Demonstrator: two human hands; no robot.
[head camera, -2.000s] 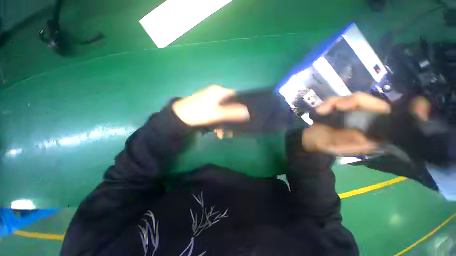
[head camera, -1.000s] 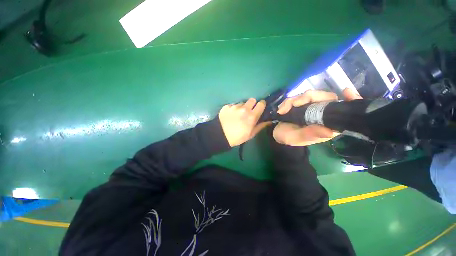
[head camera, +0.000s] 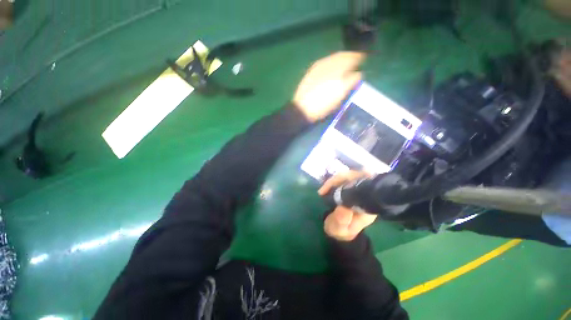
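My right hand (head camera: 348, 215) grips the black electric screwdriver (head camera: 382, 195) near its silvery band, just in front of the white screw feeder (head camera: 375, 164). My left hand (head camera: 329, 84) is stretched out past the feeder's far left corner, over the green surface. It is blurred. Its fingertips point towards a blurred black workpiece (head camera: 360, 34); whether they touch or hold anything cannot be told. The screwdriver's tip is hidden by my right hand.
A black workpiece (head camera: 197, 76) lies on yellow paper beside a white sheet (head camera: 147, 122). Another black workpiece (head camera: 34, 159) lies far left. Piled black workpieces (head camera: 488, 106) are right of the feeder. A thick black cable (head camera: 501, 147) arches over them. A person's blue sleeve (head camera: 557, 226) shows at right.
My left hand has left the screwdriver and moved forward past the feeder; the dark workpiece is no longer seen in it. The view has shifted, showing more of the far side.
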